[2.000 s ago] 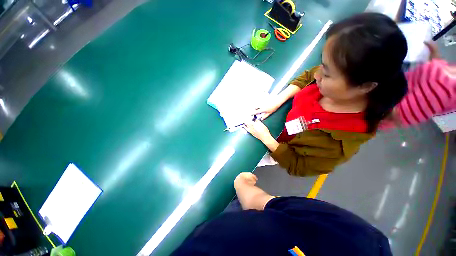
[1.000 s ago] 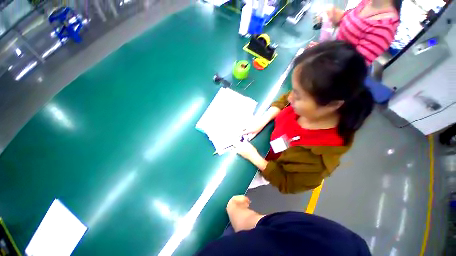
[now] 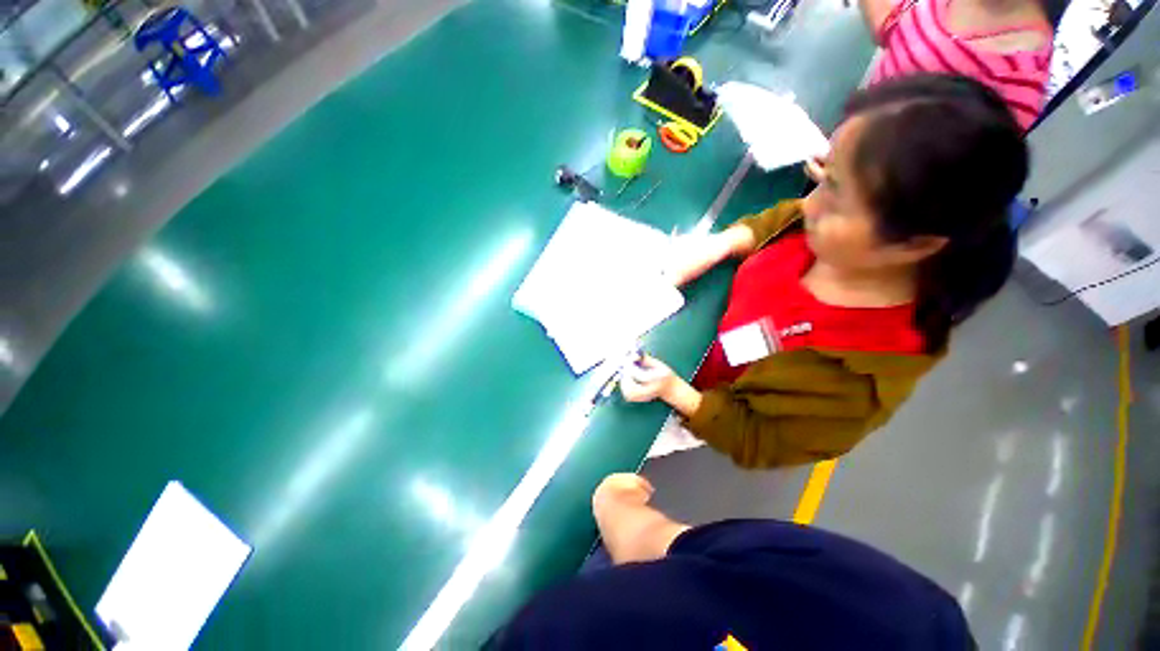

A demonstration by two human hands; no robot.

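Stacked white paper sheets (image 3: pixel 585 274) lie on the green bench in front of the seated co-worker (image 3: pixel 827 305). The co-worker's one hand rests at the far side of the sheets; the other holds a slim dark pen (image 3: pixel 607 388) near their lower corner. My left hand (image 3: pixel 623 496) is small and blurred at the bench's near edge, below the co-worker's arm and apart from the sheets. It looks curled, but its fingers and any hold are unclear. My right hand is out of the picture.
A clipboard (image 3: pixel 174 566) lies lower left. Beyond the sheets are a green tape roll (image 3: pixel 628 153), orange-red scissors (image 3: pixel 677 136), a black dispenser (image 3: pixel 681 92) and a dark plug (image 3: pixel 575 182). Another person in striped pink (image 3: pixel 960 57) is behind; a white sheet (image 3: pixel 772 123) is near the co-worker's head.
The co-worker's pen hand has drawn back off the sheets toward the bench edge. A white sheet now shows beside the dispenser. The view has shifted; my left hand stays by the bench edge.
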